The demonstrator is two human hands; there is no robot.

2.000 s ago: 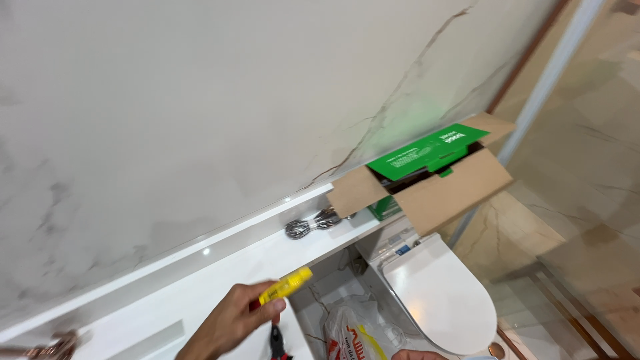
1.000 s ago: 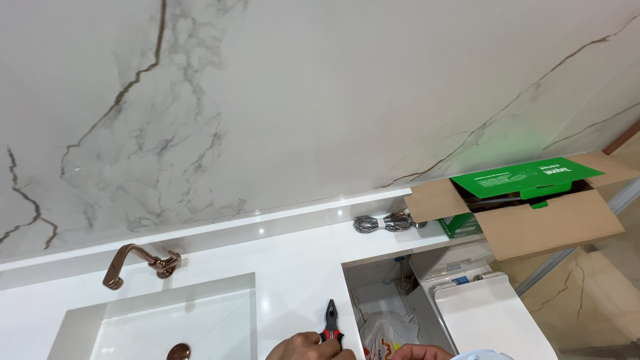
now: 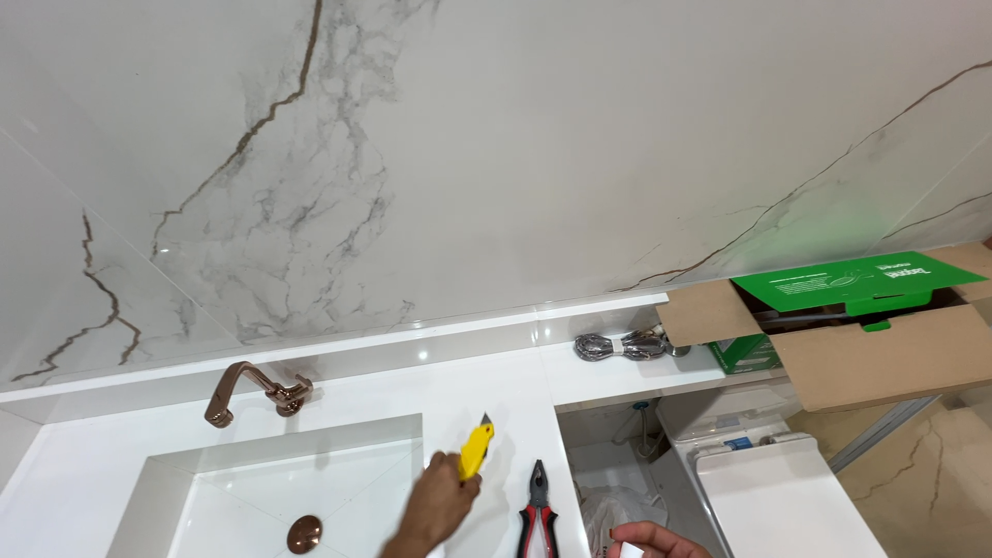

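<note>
A yellow utility knife [image 3: 476,451] with its blade out is in my left hand [image 3: 440,500], over the white counter [image 3: 496,387] beside the sink's right edge. To the right of that hand, pliers [image 3: 539,511] with red and black handles lie on the counter, jaws pointing toward the wall. My right hand [image 3: 659,539] is at the bottom edge, partly cut off, with its fingers around a small white piece [image 3: 632,550] whose kind cannot be told.
A copper-coloured faucet [image 3: 248,380] stands behind the white sink [image 3: 167,480]. Bundled grey cable [image 3: 618,346] lies on the ledge near an open cardboard box [image 3: 883,356] with a green flap. Below are a plastic bag [image 3: 620,511] and a toilet [image 3: 783,496].
The view has swung left, bringing in the sink and faucet. My left hand was by the pliers' handles a second ago and is now left of them, with the yellow knife showing.
</note>
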